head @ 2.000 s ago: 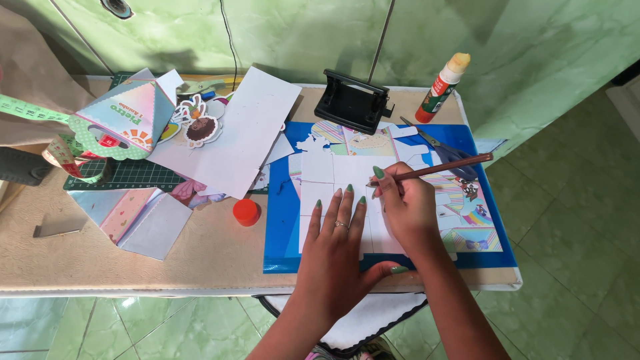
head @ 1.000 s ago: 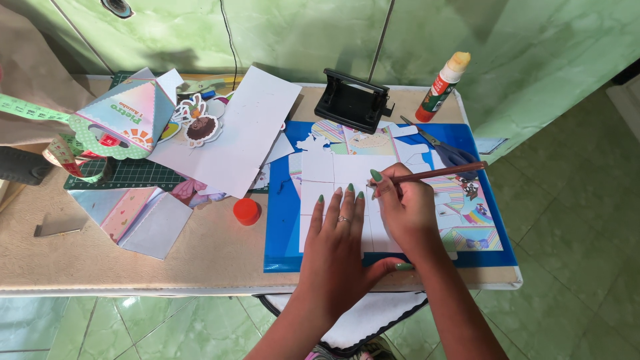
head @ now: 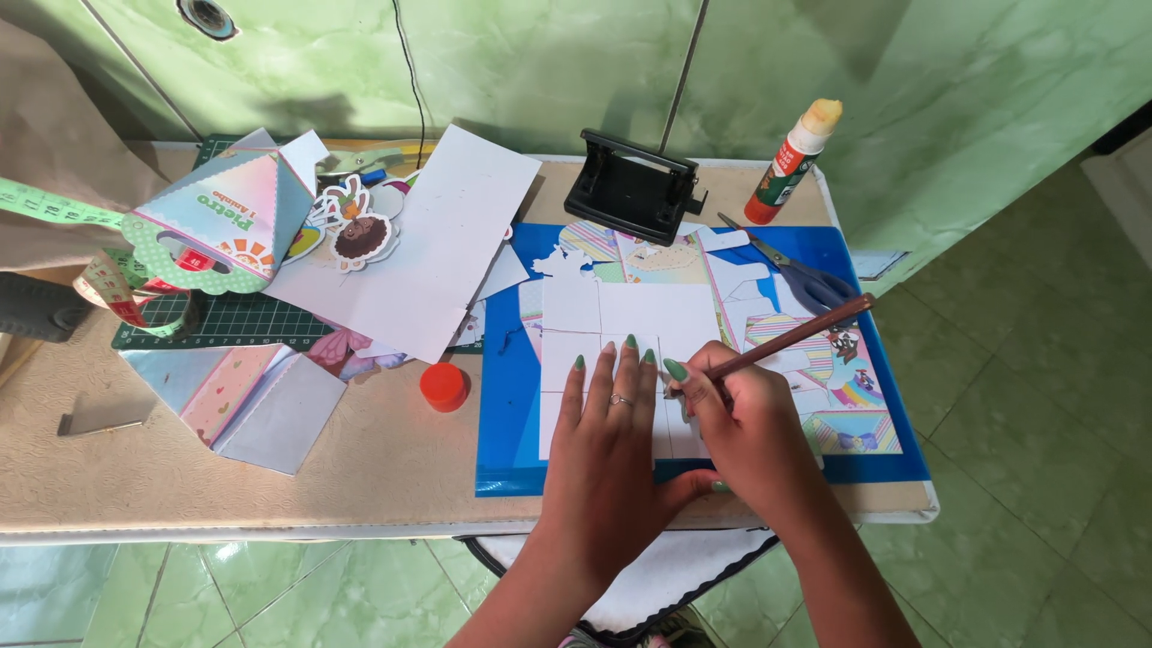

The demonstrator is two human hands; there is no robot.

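My left hand (head: 607, 432) lies flat with its fingers apart on a white paper (head: 657, 308) marked with ruled lines. My right hand (head: 742, 405) grips a dark red-brown pencil (head: 792, 339), its point hidden or too small to tell near the paper's middle. The paper rests on a blue mat (head: 508, 450). Printed paper cutouts (head: 859, 378) lie beside and behind it on the mat. Scissors with dark blue handles (head: 814, 286) lie at the mat's back right, right of the paper.
A black hole punch (head: 632, 189) and an upright uncapped glue stick (head: 792, 162) stand at the back. A red cap (head: 443, 387) sits left of the mat. Further left are a printed paper box (head: 225, 216), a green cutting mat (head: 243, 321), a measuring tape (head: 54, 202) and white sheets (head: 414, 252).
My right hand, with the pencil, has moved toward the table's front edge along the paper. My left hand has stayed on the paper, shifting slightly.
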